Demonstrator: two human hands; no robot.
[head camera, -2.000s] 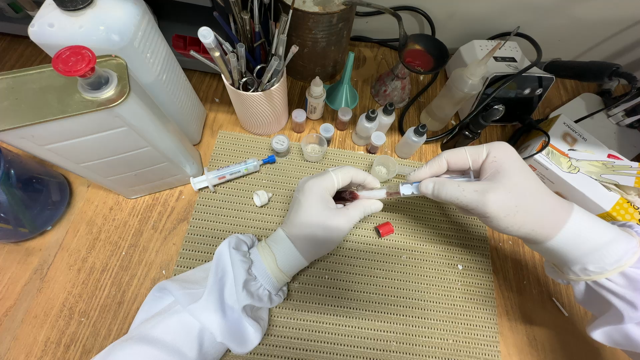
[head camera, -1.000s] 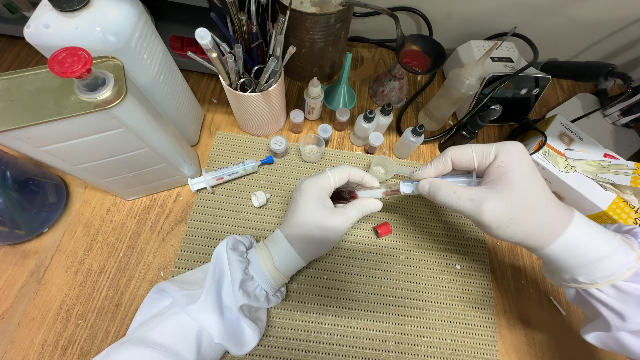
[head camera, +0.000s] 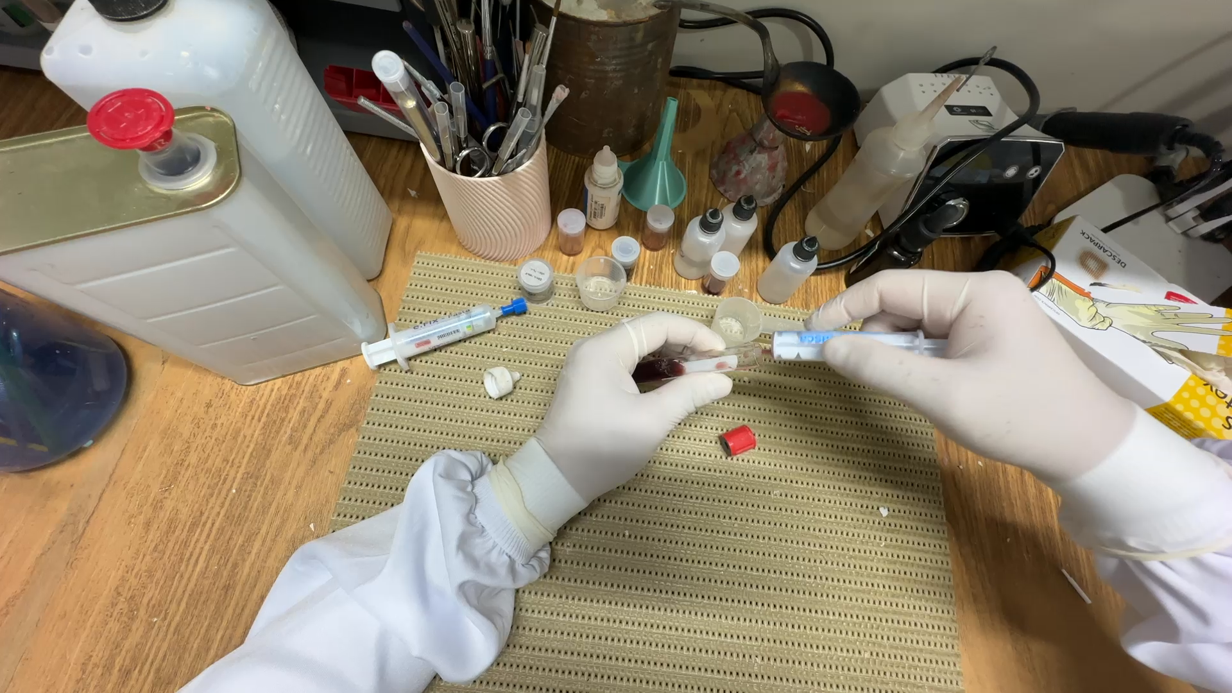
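Observation:
Both hands wear pale gloves. My left hand (head camera: 626, 404) holds a clear tube (head camera: 698, 364) with dark red liquid and a label, lying nearly level, its open end toward the right. In my right hand (head camera: 972, 366) is a plastic syringe (head camera: 847, 345) with blue print, its front end at the tube's mouth; whether a tip sits inside is unclear. Below them a red cap (head camera: 738, 441) lies on the woven mat (head camera: 674, 577). A small white cap (head camera: 500, 382) and a second syringe (head camera: 443, 334) with a blue tip lie left of my left hand.
Behind the hands stand small plastic cups (head camera: 602, 285), lidded vials, dropper bottles (head camera: 789, 269) and a green funnel (head camera: 659, 173). A pink holder (head camera: 496, 207) carries tools. Large containers (head camera: 192, 279) stand at the left, a glove box (head camera: 1126, 318) at the right. Black cables run behind.

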